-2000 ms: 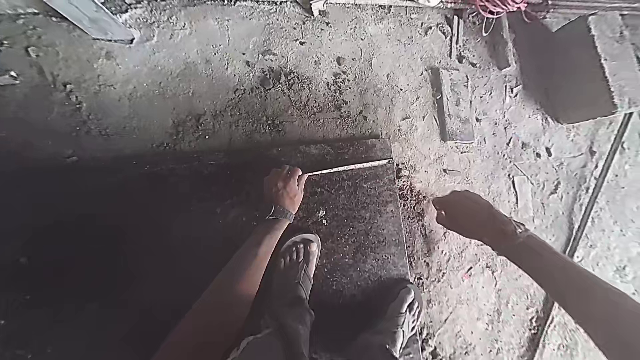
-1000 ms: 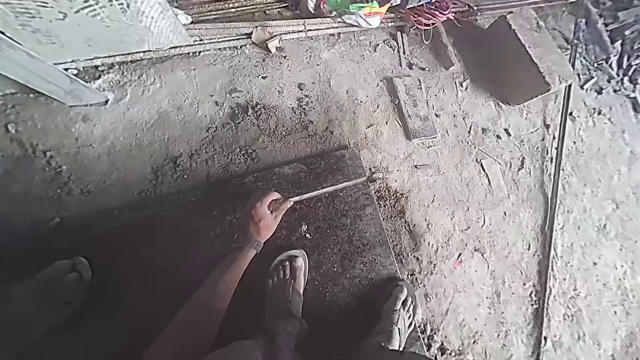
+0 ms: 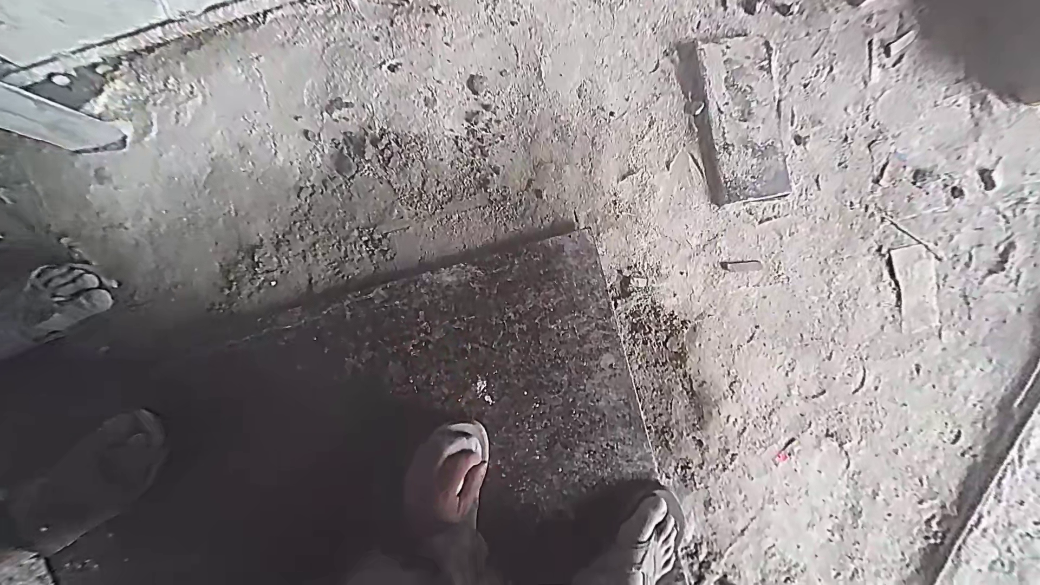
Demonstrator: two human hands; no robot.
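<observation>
Neither my left hand nor my right hand shows in the head view now. A dark, flat board (image 3: 520, 325) lies on the dusty ground, with its near-right part under my sandalled feet. Pale specks and a small whitish crumb mark its top. Its right edge runs down past my right foot (image 3: 650, 532), and my left foot (image 3: 455, 471) stands on the board. The left part of the board lies in deep shadow.
Another person's feet (image 3: 69, 296) stand at the left. A short flat block (image 3: 743, 122) lies beyond the board's corner, and a small flat strip (image 3: 916, 288) is at the right. A long dark bar or edge crosses the lower right. A blurred dark shape hides the top right corner.
My left hand and the thin pale strip it held across the board have gone out of view. My right hand, seen two seconds ago, is also out of view. The view has shifted.
</observation>
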